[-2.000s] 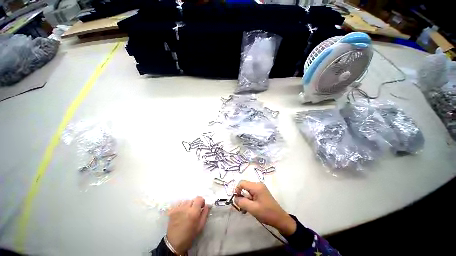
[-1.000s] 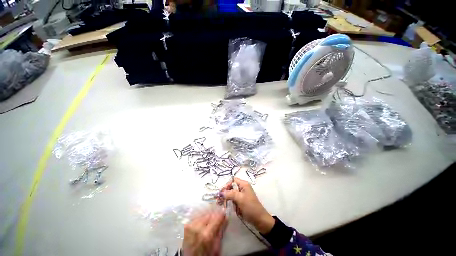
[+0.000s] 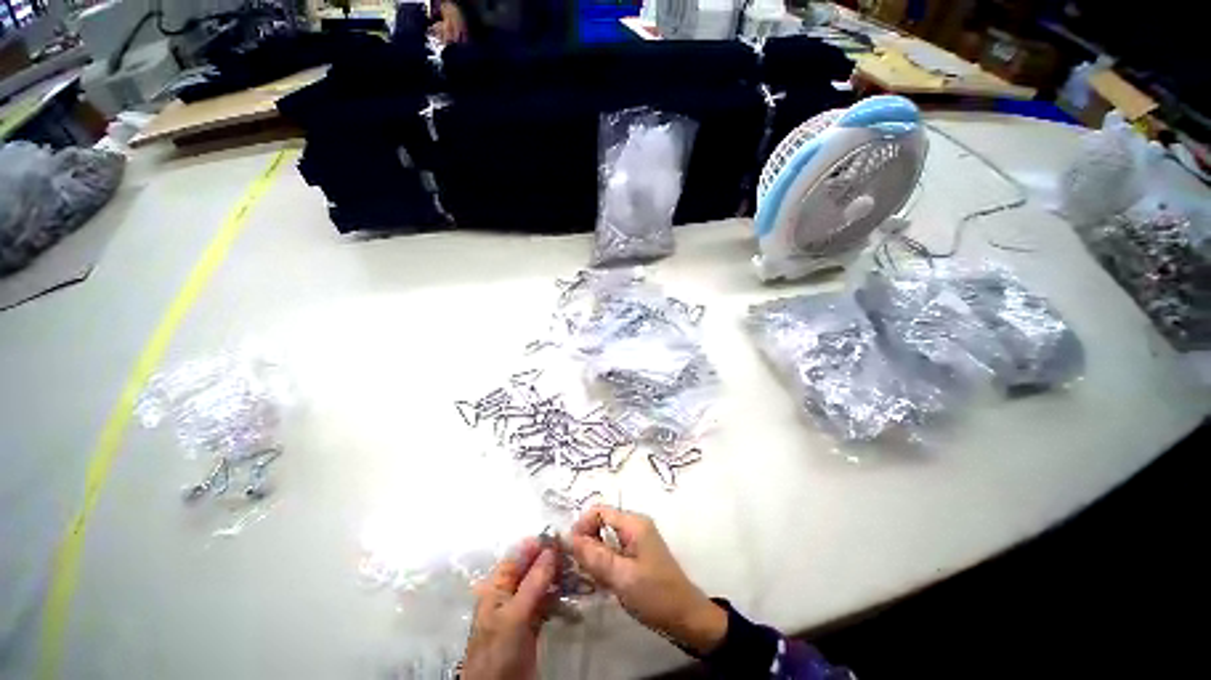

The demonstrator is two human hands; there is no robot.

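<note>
My left hand [image 3: 514, 608] and my right hand [image 3: 635, 569] meet near the table's front edge. Between their fingertips is a small metal hook [image 3: 568, 577], partly hidden by the fingers. My left fingers and thumb are closed on it. My right thumb and forefinger pinch a small thin item too blurred to name. A loose pile of metal hooks [image 3: 547, 428] lies just beyond my hands. An open clear bag of hardware [image 3: 648, 348] lies behind the pile.
Clear wrappers [image 3: 219, 405] with a few metal pieces lie left, near yellow tape [image 3: 166, 332]. Full hardware bags [image 3: 870, 365] lie right. A fan [image 3: 843, 186], an upright poly bag [image 3: 642, 186] and a black fabric stack [image 3: 531, 146] stand behind. A person's hand shows at the back.
The view has shifted slightly. My left hand has come up from the table and now holds the hook near my right fingertips. The loose pile looks much the same.
</note>
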